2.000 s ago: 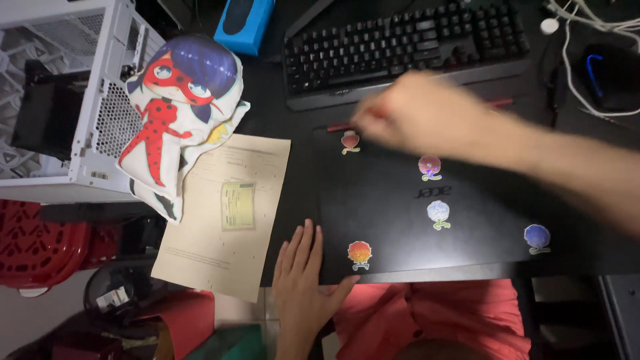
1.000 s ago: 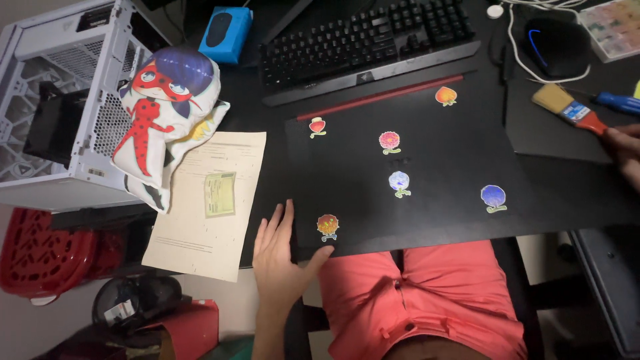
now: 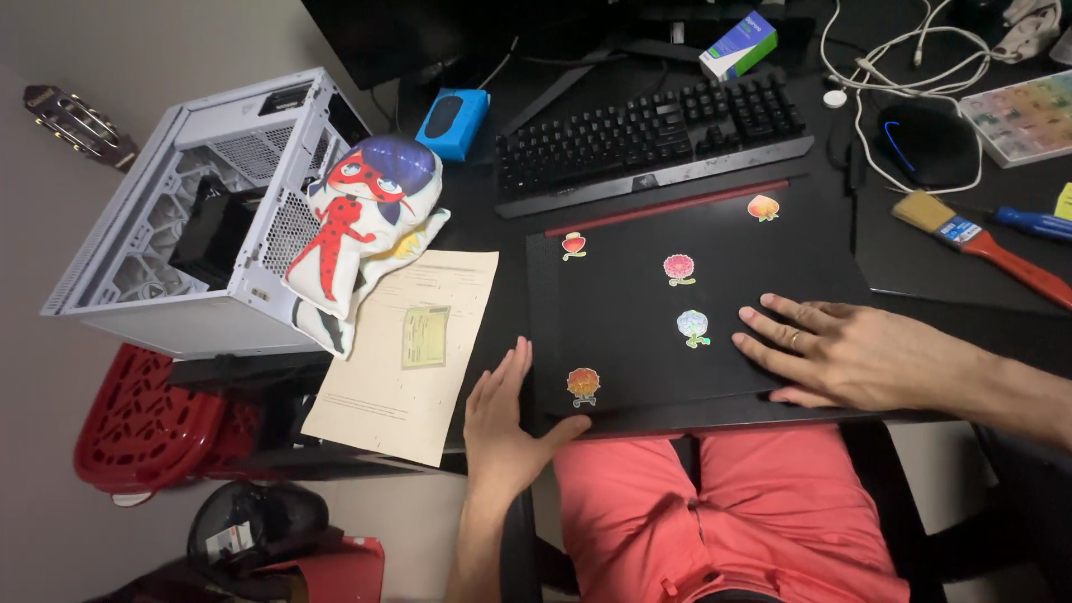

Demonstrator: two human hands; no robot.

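A closed black laptop [image 3: 620, 335] lies on the dark desk, its lid dotted with several stickers, such as a pink one [image 3: 679, 269], a white-blue one [image 3: 693, 325] and an orange one [image 3: 584, 384]. My left hand [image 3: 511, 419] rests at the laptop's left front corner, fingers spread, thumb on the edge. Flat over the right front of the lid lies my right hand [image 3: 821, 352], wearing a ring, with nothing seen in it; it hides the blue sticker's place. Beyond the right hand, a paintbrush with a red handle [image 3: 1013, 264] lies on the desk.
A black keyboard [image 3: 662, 134] stands behind the laptop. At right are a mouse [image 3: 930, 146], white cables [image 3: 900, 84], a blue-handled tool [image 3: 1034, 222] and a compartment box [image 3: 1022, 117]. At left are a paper sheet [image 3: 377, 377], a printed plush cushion [image 3: 368, 226] and a white computer case [image 3: 176, 322].
My right hand was at the paintbrush on the right one second ago; now it is on the laptop lid and the brush lies apart from it. My left hand has stayed by the laptop's left corner.
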